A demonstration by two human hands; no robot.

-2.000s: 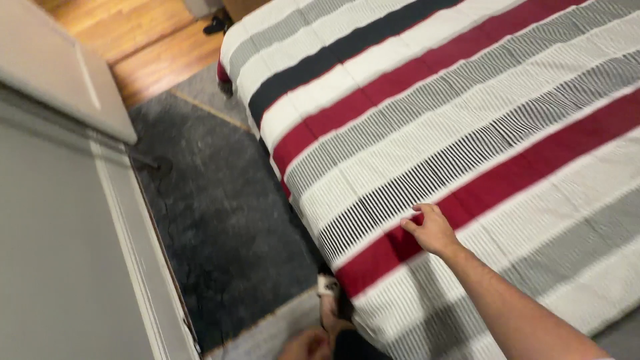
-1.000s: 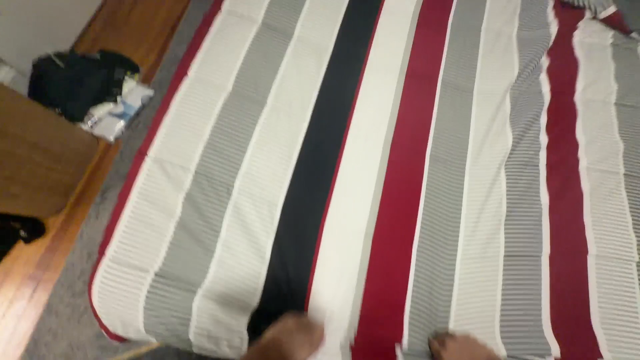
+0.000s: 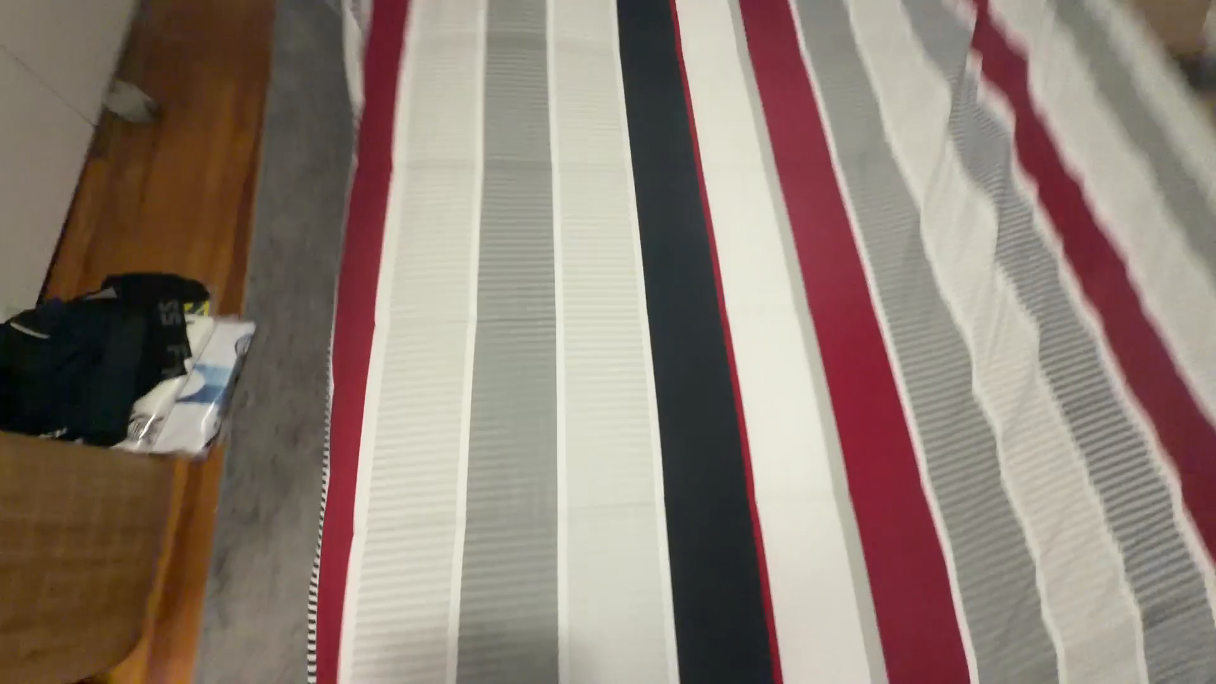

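Note:
A striped bedspread (image 3: 608, 380) in white, gray, black and dark red fills most of the head view. Its dark red border (image 3: 356, 361) hangs along the bed's left side, with a thin black-and-white edge showing low down. Wrinkles (image 3: 988, 237) run through the gray and white stripes at the right, while the stripes in the middle lie fairly flat. Neither my left hand nor my right hand shows in this frame, so what they hold or touch is hidden.
Left of the bed lies a gray rug (image 3: 285, 285) beside a wooden floor (image 3: 171, 171). Black clothing (image 3: 90, 356) and a clear plastic package (image 3: 214, 389) rest on the floor, next to a brown woven surface (image 3: 81, 551) at the lower left.
The view has swung far along the bed. Both hands, seen one second ago at the bottom edge over the bedspread, are out of the picture.

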